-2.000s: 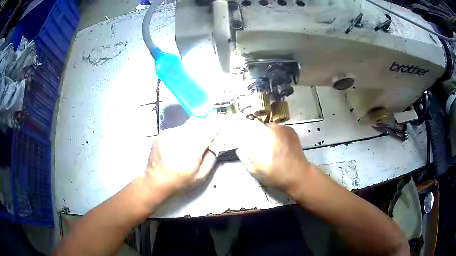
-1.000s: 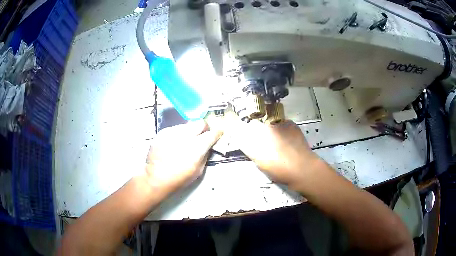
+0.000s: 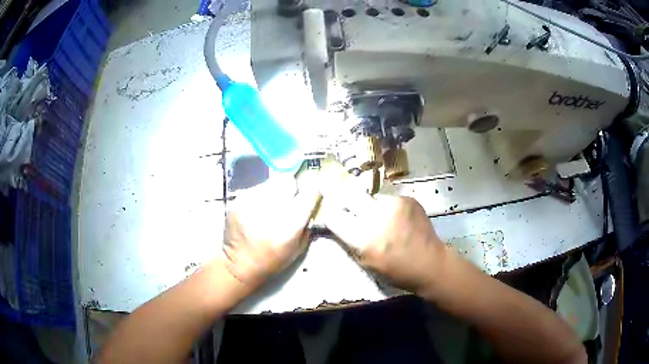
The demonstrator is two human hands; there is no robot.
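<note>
The off-white sewing machine (image 3: 455, 78) stands on the white table (image 3: 142, 206). A piece of pale cloth (image 3: 312, 170), mostly washed out by the lamp, lies under the needle area. My left hand (image 3: 267, 224) and my right hand (image 3: 384, 231) meet at it, just in front of the needle area. Their fingertips are overexposed, so their exact hold on the cloth is hard to see. The bright blue lamp (image 3: 260, 128) shines just left of the needle. Two brass-coloured knobs (image 3: 396, 162) sit beside the needle area.
A blue crate (image 3: 46, 213) with whitish pieces (image 3: 18, 128) is left of the table. A dark metal tool (image 3: 551, 188) lies right of the machine base. A pale tub (image 3: 578, 302) is at the lower right. A grey cable runs over the machine's top.
Both hands have shifted slightly and stay close together at the needle area. My left hand is now a little further right and lower. A greenish cloth edge shows more clearly beside the lamp head.
</note>
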